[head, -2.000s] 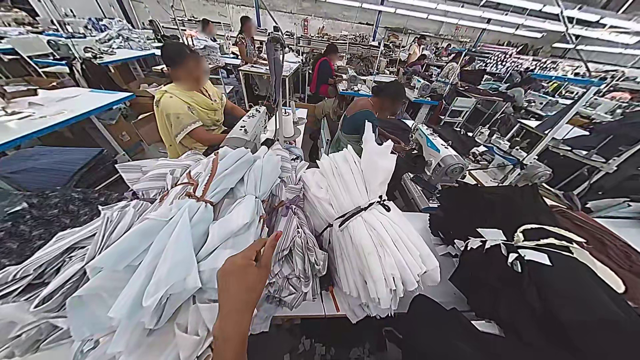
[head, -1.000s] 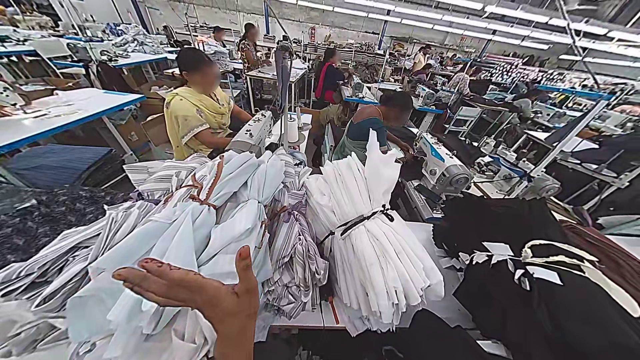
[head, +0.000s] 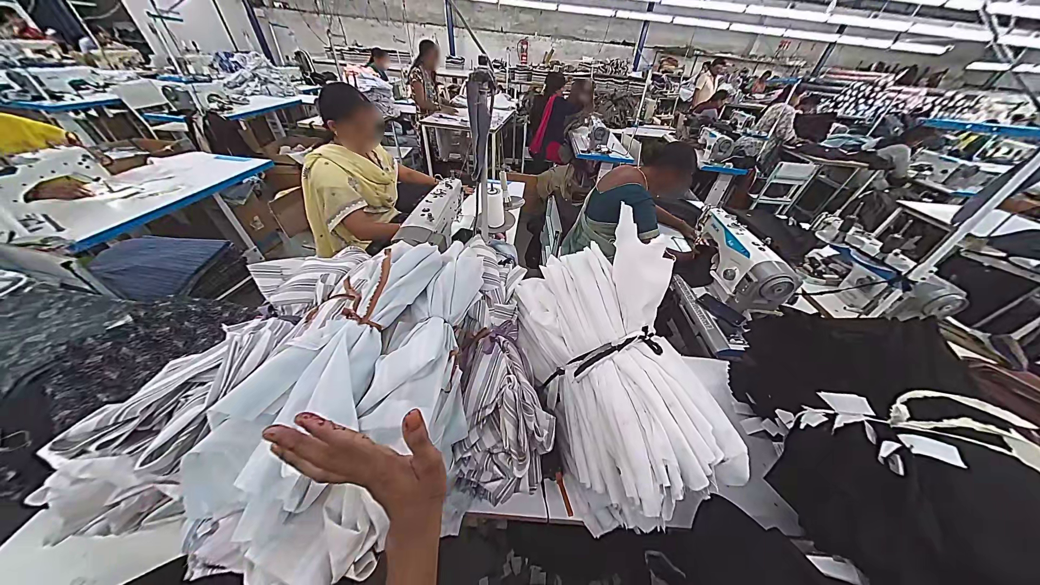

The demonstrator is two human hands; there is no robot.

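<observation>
My left hand (head: 382, 463) is raised at the lower middle, fingers spread and pointing left, thumb up, holding nothing. Behind it lie pale blue fabric pieces (head: 305, 390), bundled with a brown tie (head: 366, 305). Striped fabric (head: 500, 414) is gathered beside them, to the right of the hand. Further right, a bundle of white fabric pieces (head: 642, 422) is bound around its middle with a black strip (head: 605, 353). At the far right lie black fabric pieces (head: 918, 504) with a cream tie (head: 959, 418) and small white tags. My right hand is out of view.
Two people sit beyond the bundles, near a sewing machine (head: 435, 215) and another sewing machine (head: 743, 260). A white table with a blue edge (head: 175, 195) stands at left. Dark patterned fabric (head: 138, 357) lies at the left edge. Thread cones (head: 496, 203) stand behind the bundles.
My left hand was upright against the striped bundle two seconds ago; it has moved left from it, and its fingers have spread. The bundles look unmoved.
</observation>
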